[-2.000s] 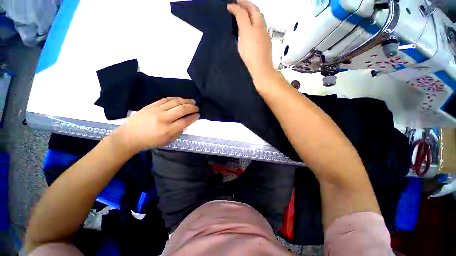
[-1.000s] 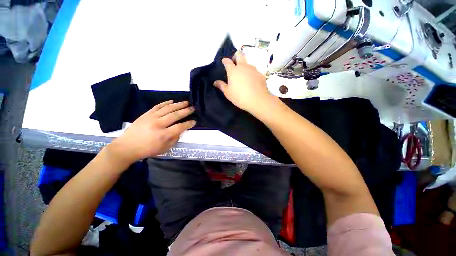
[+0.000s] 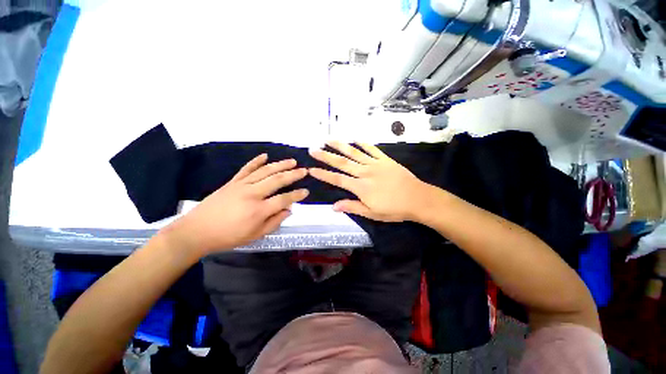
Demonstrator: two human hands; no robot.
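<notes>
A long black cloth piece (image 3: 219, 164) lies flat across the white table, its angular left end (image 3: 150, 175) turned at a slant. My left hand (image 3: 252, 201) lies flat on its middle, fingers spread. My right hand (image 3: 372, 182) lies flat just to the right, fingers spread, the fingertips of both hands almost touching. More black cloth (image 3: 504, 175) is bunched to the right, under and beyond my right forearm, and hangs over the front edge.
The white sewing machine head (image 3: 467, 58) stands at the upper right, behind the cloth. A thin wire guide (image 3: 329, 95) is left of it. Red-handled shears (image 3: 601, 204) lie at the right edge. Blue tape (image 3: 45, 88) marks the table's left end. Black cloth and blue bins (image 3: 157, 321) are below.
My right hand has come down and toward me from the upper folded cloth. That fold is now laid flat in line with the strip. My left hand has shifted slightly right, fingers more spread.
</notes>
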